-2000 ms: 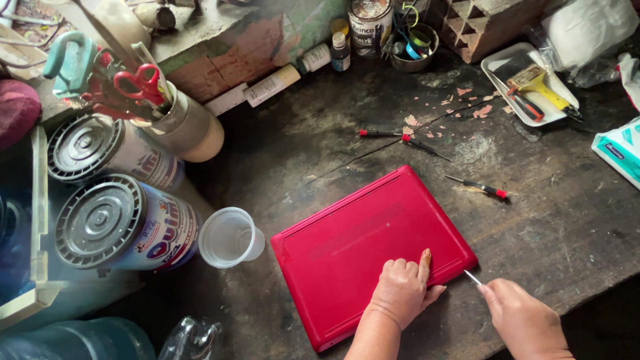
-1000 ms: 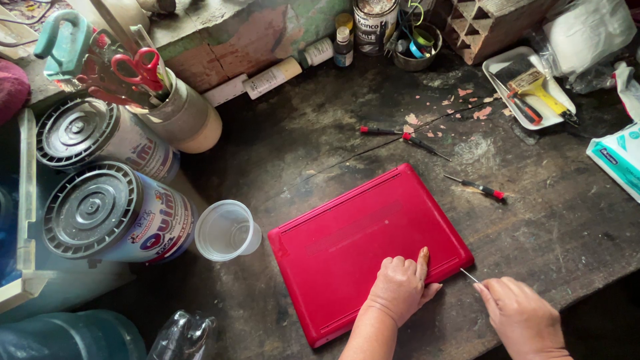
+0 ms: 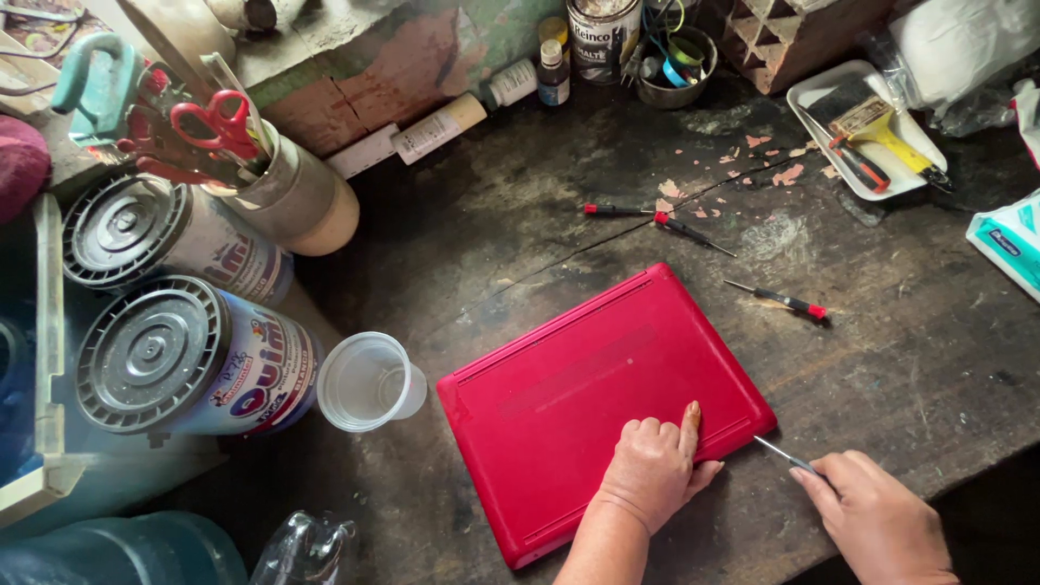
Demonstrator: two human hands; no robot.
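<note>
A red laptop (image 3: 569, 390), closed with its underside apparently up, lies at an angle on the dark wooden table. My left hand (image 3: 658, 467) rests on its lower right part, index finger extended and thumb by the near edge. My right hand (image 3: 873, 508) grips a thin screwdriver (image 3: 784, 457), whose tip is at the laptop's right corner; whether it touches cannot be told. Beyond the laptop lie a small black-and-red screwdriver (image 3: 786, 302), another one (image 3: 691, 232) and a third (image 3: 613, 210), partly overlapping.
Left of the laptop stand a clear plastic cup (image 3: 366, 382), a paint bucket (image 3: 195, 357) and a holder (image 3: 305, 199) with red scissors (image 3: 215, 123). A white tray (image 3: 930, 175) at the back right holds a paintbrush (image 3: 886, 134). Paint flakes lie around the table's crack.
The screwdriver in my right hand is held at the laptop's corner throughout, its tilt slightly changed. My left hand stays on the laptop.
</note>
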